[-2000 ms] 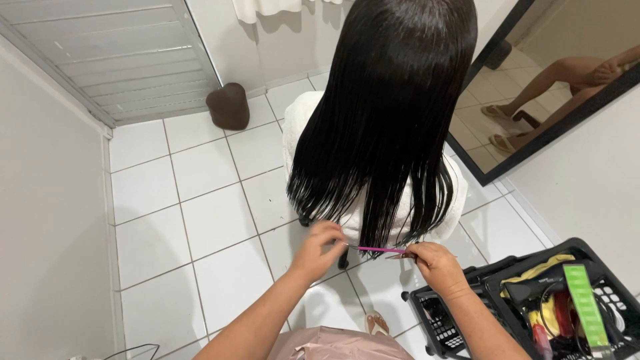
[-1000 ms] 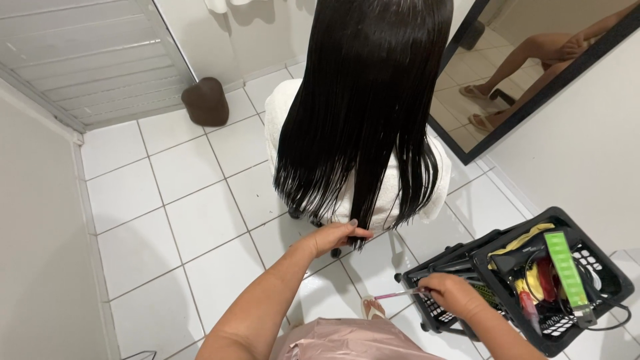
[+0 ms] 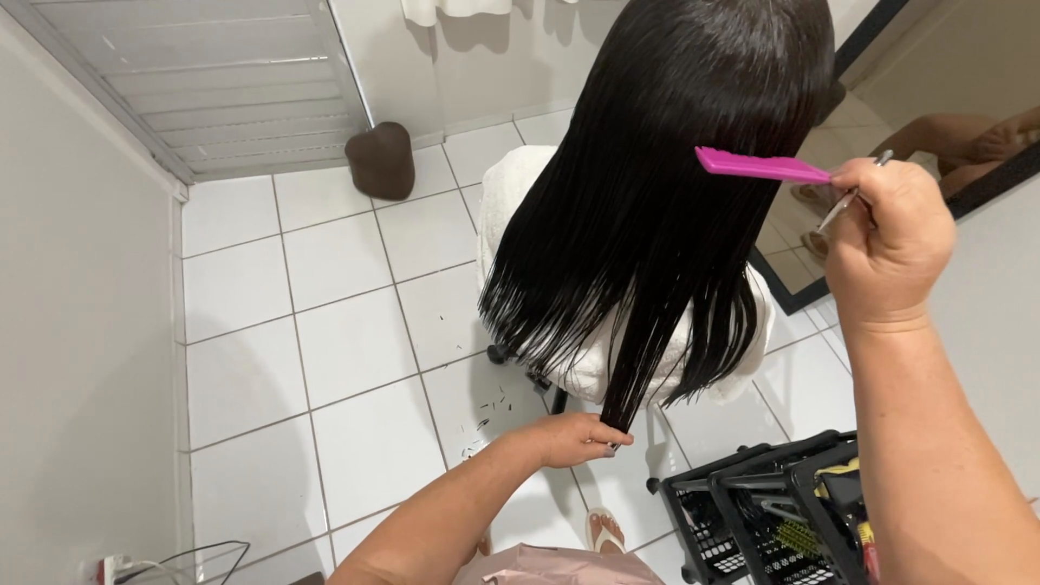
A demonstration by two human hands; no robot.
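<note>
A seated person's long, dark, straight hair (image 3: 682, 122) hangs down over a white towel (image 3: 520, 179). Near its lower ends, my left hand (image 3: 581, 439) pinches a narrow section between the fingers and draws it slightly toward me. Raised at the right of the hair, my right hand (image 3: 890, 231) grips a pink comb (image 3: 760, 166), whose toothed part lies level in front of the upper hair. Slim metal scissors (image 3: 837, 210) are also in that hand; their blades point down to the left.
A black basket trolley (image 3: 691, 487) with brushes stands at lower right. A black-framed mirror (image 3: 784, 301) leans at right. Small hair clippings (image 3: 483, 422) lie on white floor tiles. A brown object (image 3: 382, 161) stands by the door. Cables (image 3: 203, 552) run at lower left.
My right hand has risen from beside the trolley to the upper hair with the comb. My left hand stays at the hair ends, where it also was one second ago.
</note>
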